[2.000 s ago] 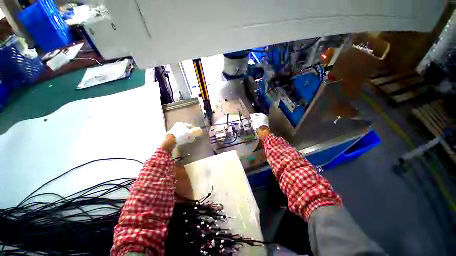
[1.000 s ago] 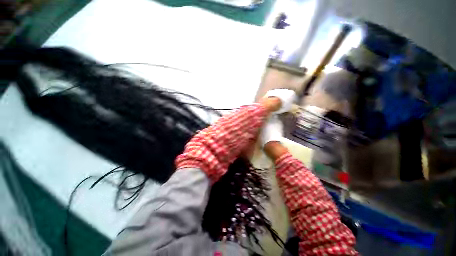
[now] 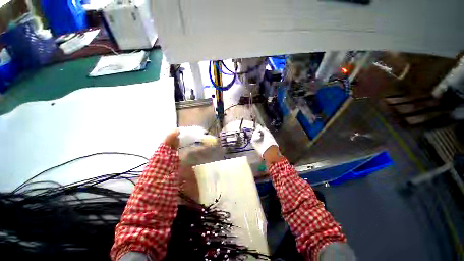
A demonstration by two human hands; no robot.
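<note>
The metal fixture (image 3: 236, 138) sits on the machine's round plate in front of me, with thin upright parts on it. My left hand (image 3: 196, 137), in a white glove, is at the fixture's left side; whether it holds anything is too small to tell. My right hand (image 3: 261, 138), also white-gloved, has its fingers at the fixture's right end; what they grip cannot be made out. Black cables (image 3: 66, 209) lie in a thick bundle at the lower left. Their pale-tipped ends (image 3: 216, 232) are spread by the cream board (image 3: 224, 178).
A white machine cover (image 3: 305, 30) spans the top. A yellow-and-black strip (image 3: 218, 86) stands behind the fixture. A white sheet (image 3: 91, 127) covers the green bench at left. A blue bin (image 3: 364, 168) is at the right table edge.
The view has swung back from the cable bundle to the machine. My hands were close together left of the fixture; now they are apart, with my right hand at the fixture's right end.
</note>
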